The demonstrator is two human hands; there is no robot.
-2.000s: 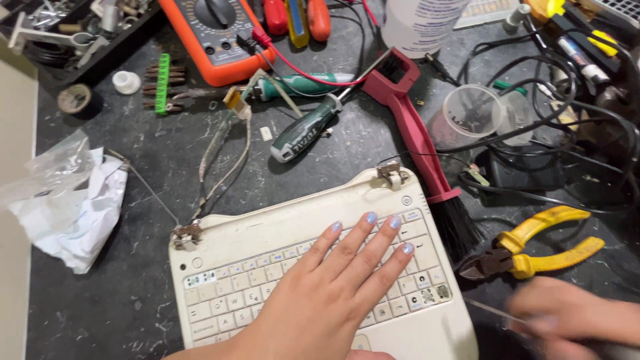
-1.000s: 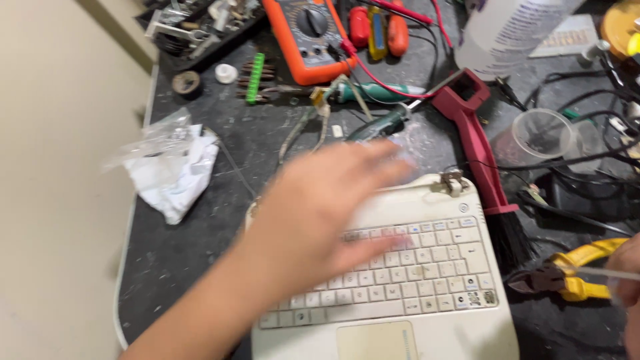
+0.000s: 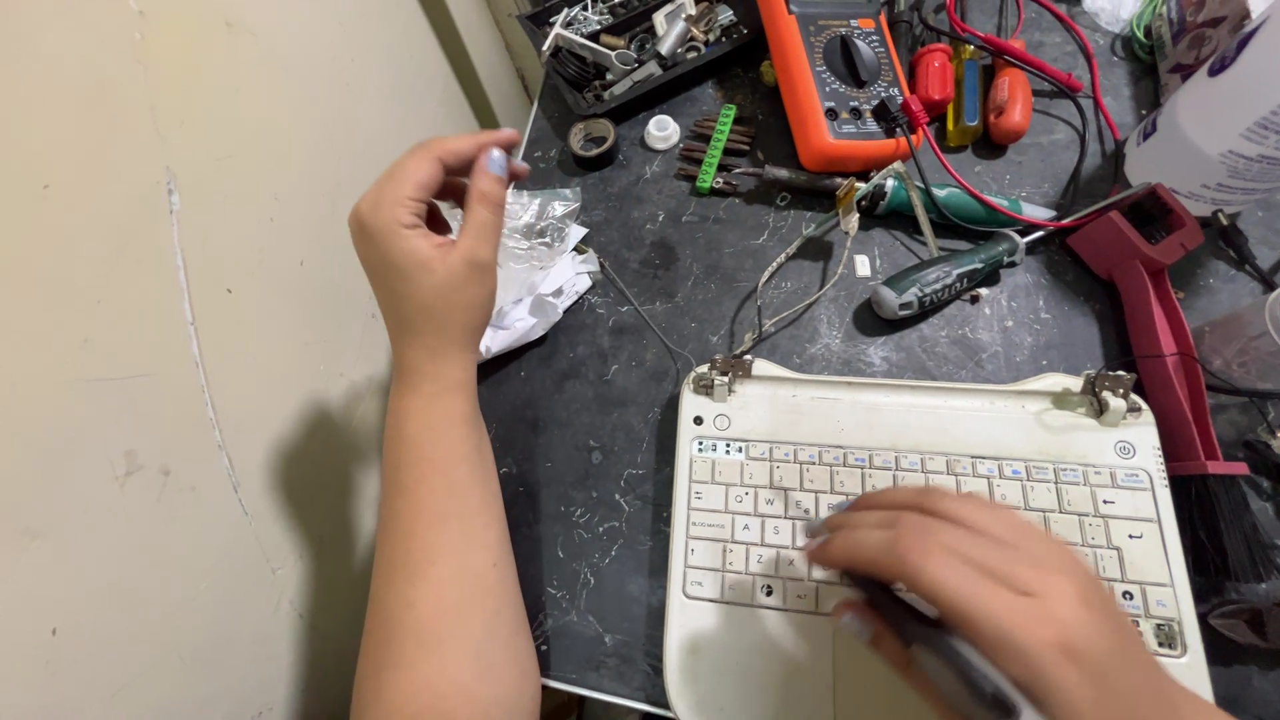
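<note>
A white laptop base (image 3: 760, 640) with a keyboard and two bare metal hinges lies on the dark table. My right hand (image 3: 990, 590) is over the middle of its keys, gripping a dark-handled tool (image 3: 945, 650) whose tip is hidden or blurred. My left hand (image 3: 440, 240) is raised above a crumpled white paper and clear plastic bag (image 3: 540, 300), left of the laptop. Its thumb and forefinger are brought close together; whether something small is between them I cannot tell. A thin loose cable (image 3: 640, 310) runs from the left hinge towards the bag.
Behind the laptop lie a green-handled screwdriver (image 3: 945, 275), an orange multimeter (image 3: 850, 80), a green bit holder (image 3: 716, 150) and a tape roll (image 3: 592, 143). A parts tray (image 3: 650, 50) stands at the back. On the right is a red-handled brush (image 3: 1160, 330). A wall (image 3: 200, 300) borders the left.
My left hand has left the keyboard and moved left, over towards the bag. My right hand has come from beside the yellow pliers to above the keys. The view has shifted left.
</note>
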